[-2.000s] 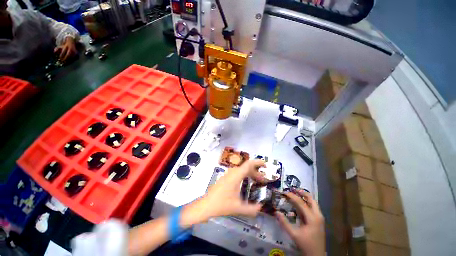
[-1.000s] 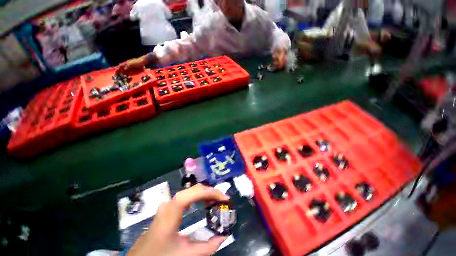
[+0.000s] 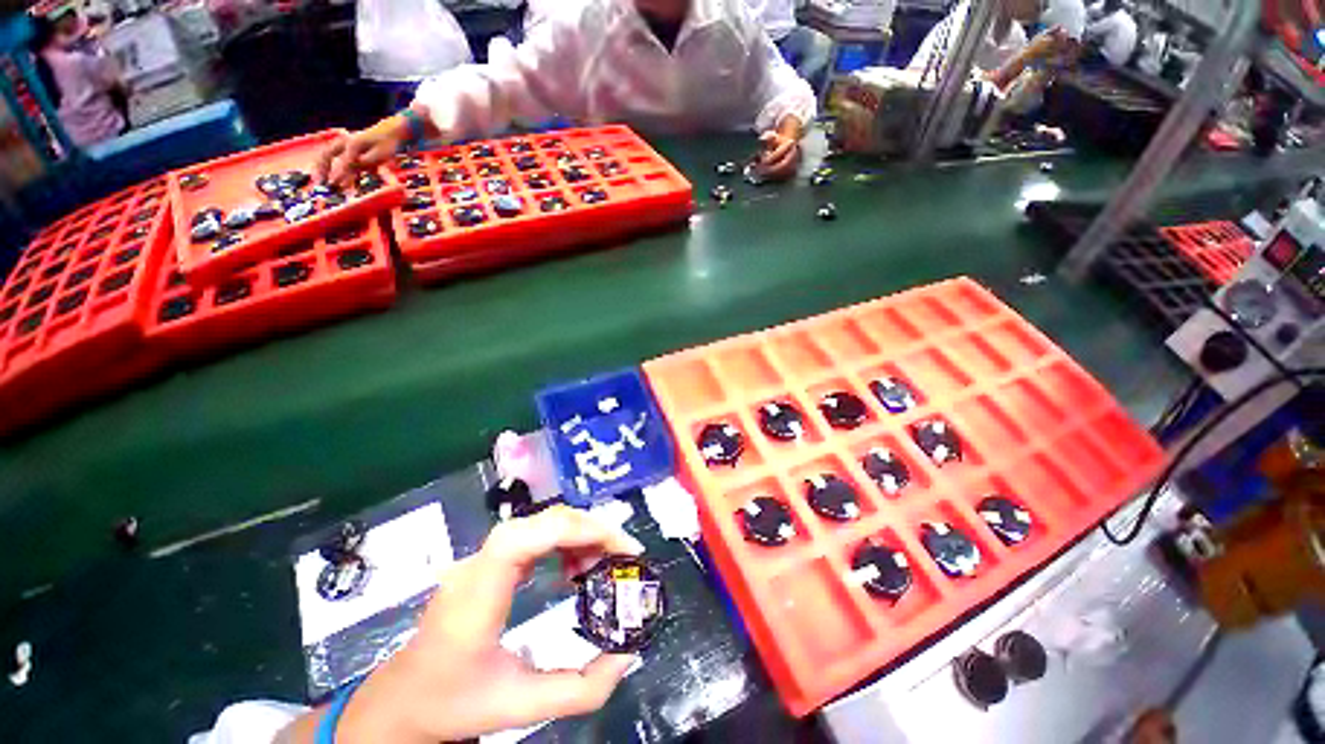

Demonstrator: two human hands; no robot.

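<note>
My left hand (image 3: pixel 487 632) holds a round black watch case assembly (image 3: pixel 621 603) by its edge between thumb and forefinger. Its open side, with circuit parts and yellow and white labels, faces me. My right hand is not in view. Just beyond is a blue parts bin (image 3: pixel 603 436) with small white strips. Right of it, a red-orange compartment tray (image 3: pixel 930 342) holds several round black units in its nearer left cells. A small white crumpled piece (image 3: pixel 673 510) lies between the bin and the tray's near side.
A white paper (image 3: pixel 422 545) with small dark parts lies left. Two black discs (image 3: pixel 979 677) sit on the white machine base (image 3: pixel 1083 654); its orange-gold head (image 3: pixel 1264 538) is at right. Stacked red trays (image 3: pixel 545 237) and a person in a white coat (image 3: pixel 625 80) are across the green bench (image 3: pixel 436 378).
The view has swung from the machine to the bench. My left hand has moved off the machine base with the case assembly. My right hand has left the picture.
</note>
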